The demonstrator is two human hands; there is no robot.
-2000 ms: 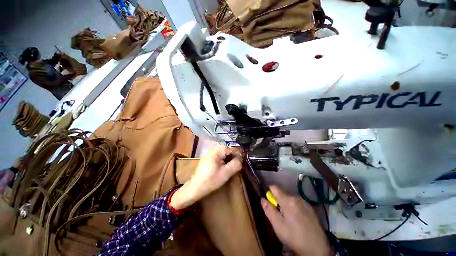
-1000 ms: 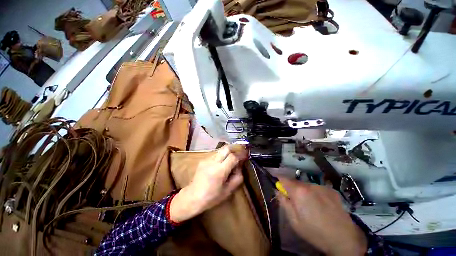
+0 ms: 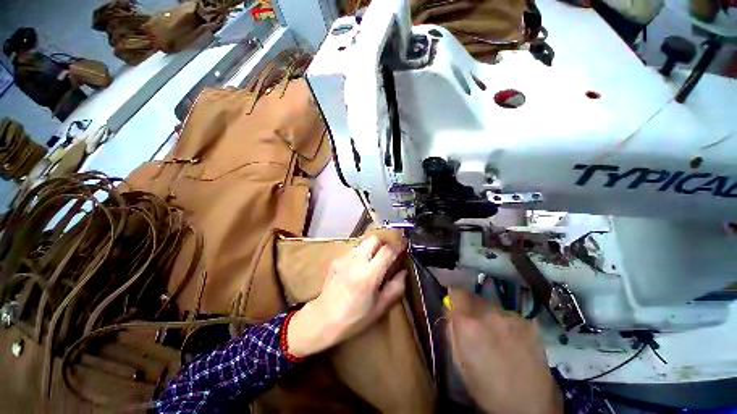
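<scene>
My left hand (image 3: 347, 295) grips the top edge of a tan bag panel (image 3: 364, 364) just below the presser foot (image 3: 397, 226). A pale seam edge (image 3: 424, 323) runs down the panel's right side. My right hand (image 3: 505, 356), slightly blurred, is closed round the yellow-handled tool (image 3: 448, 302); only a bit of yellow shows, and the rest of the tool is hidden or too dark to tell. The tan bag body (image 3: 234, 178) lies left of the machine head. The cylinder arm's dark end (image 3: 435, 255) is right of my left fingertips.
The white sewing machine (image 3: 533, 145) fills the upper right. A metal attachment (image 3: 566, 306) and partly hidden teal scissors (image 3: 529, 297) are on its bed. Many brown straps (image 3: 89, 251) are heaped at left. More brown bags (image 3: 485, 23) lie behind. A person (image 3: 44, 73) is at far upper left.
The view has shifted, so the machine sits further right. My left hand stays at the panel edge under the presser foot. My right hand has moved slightly with the yellow tool, beside the seam.
</scene>
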